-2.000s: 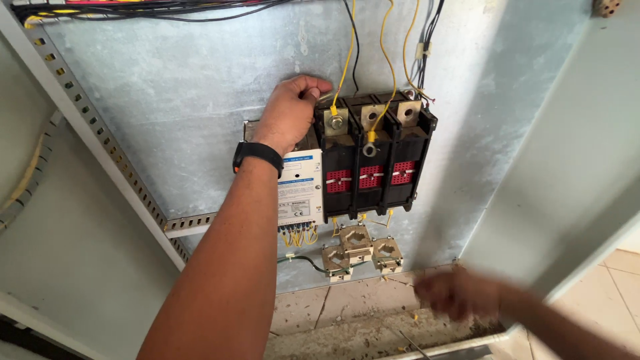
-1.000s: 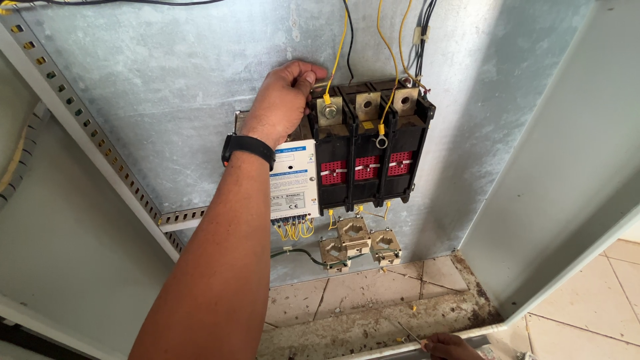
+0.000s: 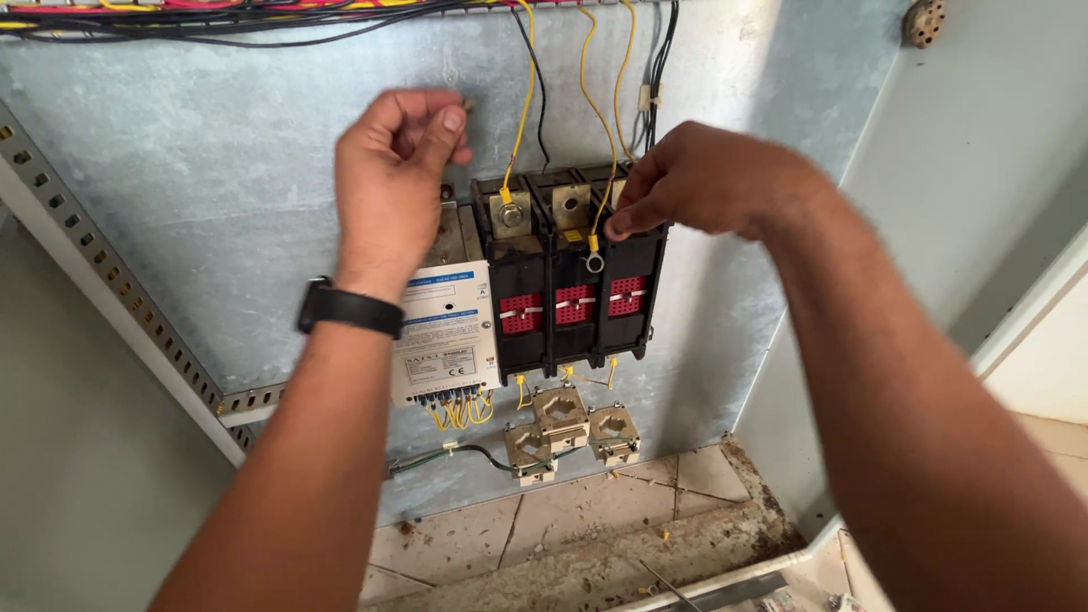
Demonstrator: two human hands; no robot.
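Observation:
My left hand (image 3: 408, 161), with a black band at the wrist, is raised before the metal back panel, thumb and forefinger pinched on a small brass-coloured piece (image 3: 467, 104) that looks like a bolt or nut. My right hand (image 3: 671, 191) is at the right pole of the black three-pole switch (image 3: 578, 272), its fingertips close to the yellow wire; whether they touch it is unclear. That wire's ring lug (image 3: 594, 260) hangs over the middle pole. A hex bolt (image 3: 510, 215) holds another yellow wire's lug on the left terminal. The white control module (image 3: 446, 331) adjoins the switch.
Several current transformers (image 3: 561, 416) sit below the switch. A slotted rail (image 3: 110, 280) runs down the left. Bundled wires (image 3: 255, 17) cross the top. A thin metal rod, perhaps a screwdriver shaft (image 3: 667, 585), lies by the cabinet's bottom edge, near debris on the tiles (image 3: 476, 544).
My left hand has come away from the top of the switch. My right hand has risen from the cabinet's bottom edge to the switch's right pole.

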